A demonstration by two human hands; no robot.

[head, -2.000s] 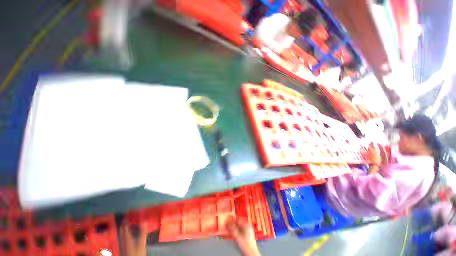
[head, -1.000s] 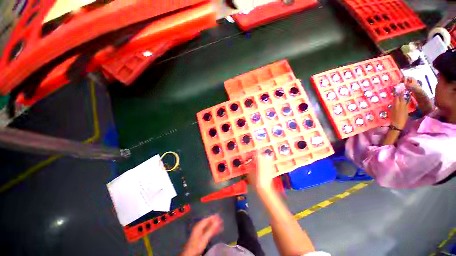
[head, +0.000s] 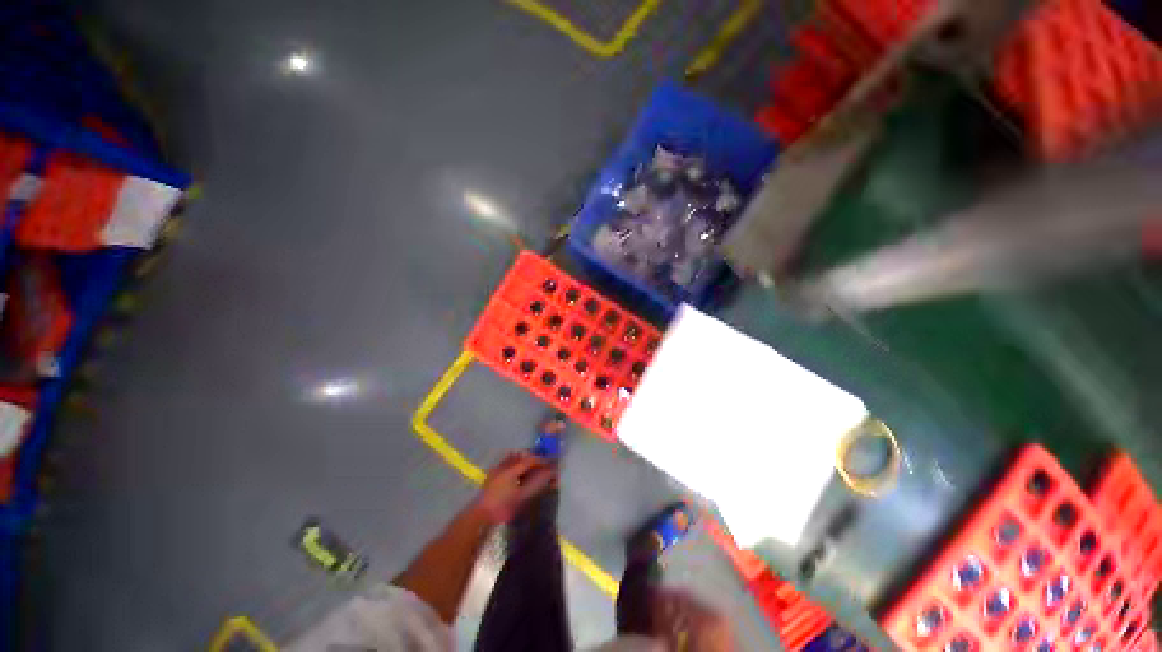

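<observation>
An orange-red parts tray (head: 570, 341) with dark round parts in its pockets lies left of the white paper sheets (head: 745, 427), low beside the workbench. My left hand (head: 514, 484) is below this tray, over my leg and apart from the tray. Its fingers are not clear, and I see no object in it. My right hand (head: 692, 624) is a blur at the bottom edge; what it holds, if anything, cannot be told. Another parts tray (head: 1032, 580) with dark and shiny round parts lies on the bench at the lower right, cut off by the edge.
A blue bin (head: 669, 204) with clear or greyish pieces stands beyond the tray. A yellow tape roll (head: 868, 459) is beside the papers. Blurred bars cross the upper right. A blue rack (head: 77, 255) with orange-red trays is at the far left. The floor has yellow lines.
My view has swung left and down, bringing the bin and rack into sight. My right hand is away from the large bench tray and is now blurred at the bottom edge.
</observation>
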